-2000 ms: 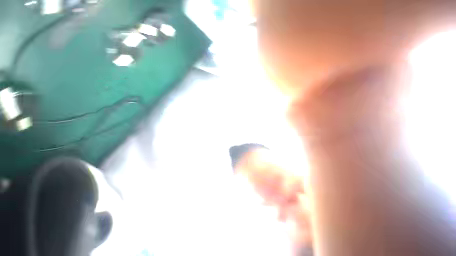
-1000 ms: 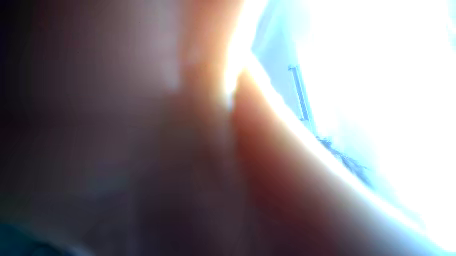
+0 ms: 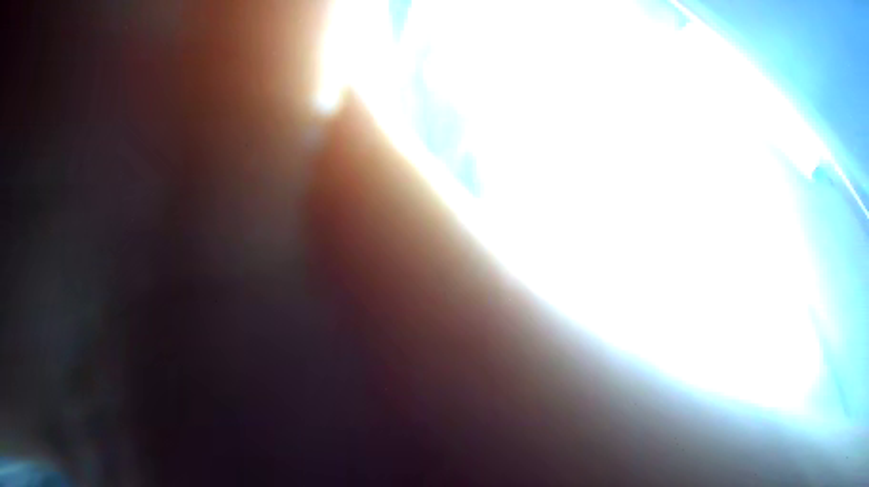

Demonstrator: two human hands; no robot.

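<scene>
A hand, very close to the lens and badly blurred, covers the left and lower part of the head view. Its skin shows dark brown to orange, with a bright gap between two parts of it near the top. I cannot tell which of my hands it is, nor whether it holds anything. No other hand can be made out. No work object can be made out.
A glaring white area fills the upper right, with pale blue surfaces beyond it at the right edge. A small bluish patch shows at the bottom left corner. Bench details are hidden.
The green bench mat with its parts and cord has left the view. The hand now covers the left and bottom, and the bright area has widened leftward.
</scene>
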